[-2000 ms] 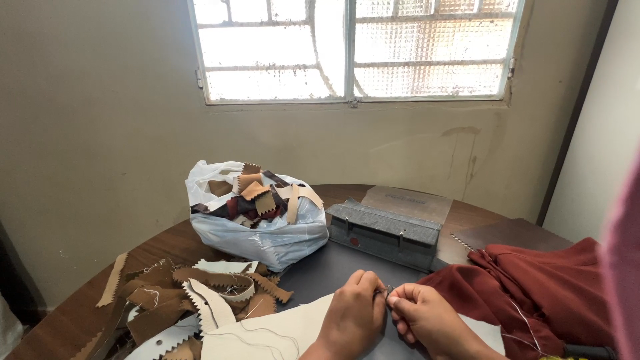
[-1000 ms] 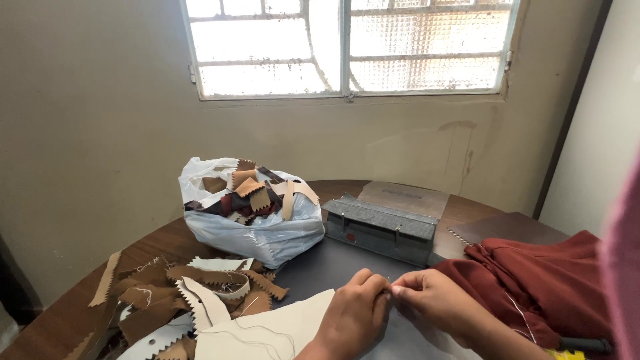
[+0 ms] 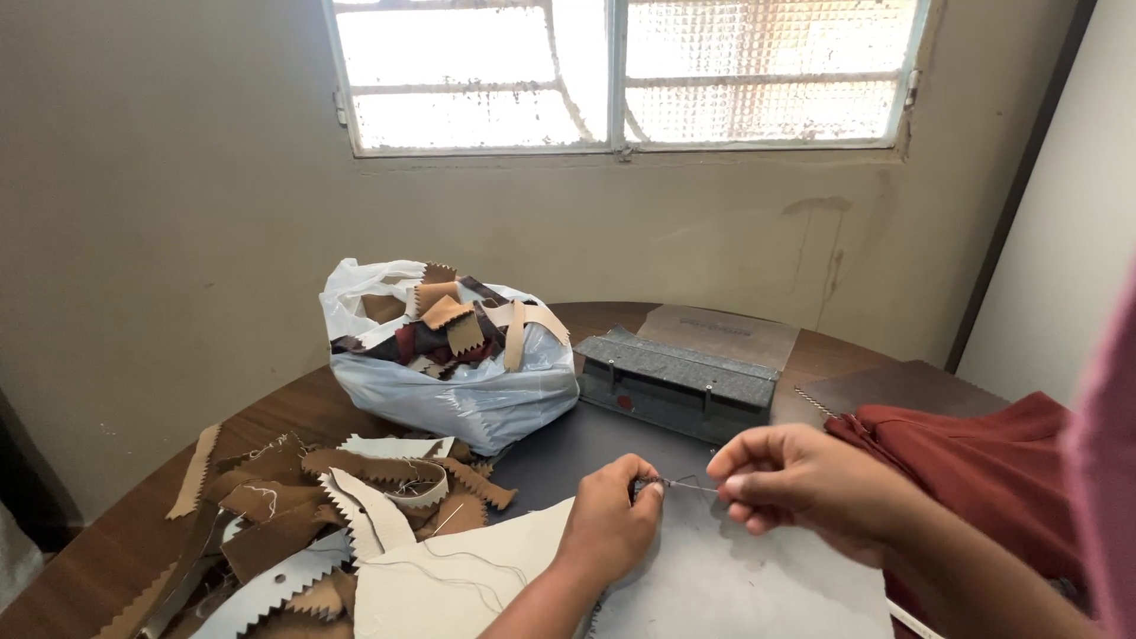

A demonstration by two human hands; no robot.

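My left hand (image 3: 619, 515) pinches a small dark item, too small to name, between thumb and forefinger above a pale sheet (image 3: 737, 568). A thin thread (image 3: 697, 486) runs from there to my right hand (image 3: 790, 484), whose thumb and forefinger are closed on its other end. Beneath and left of my left hand lies a cream piece of material (image 3: 461, 568) with loose grey thread across it. Whether a needle is on the thread cannot be told.
A round wooden table (image 3: 293, 399) carries a white plastic bag (image 3: 461, 408) of zigzag-edged scraps, a pile of brown and white offcuts (image 3: 275, 506), a grey box (image 3: 679, 382), and dark red cloth (image 3: 967, 461) at the right. A window is above.
My hands were close together one second ago; now my right hand is apart from my left, to the right, with thread stretched between them.
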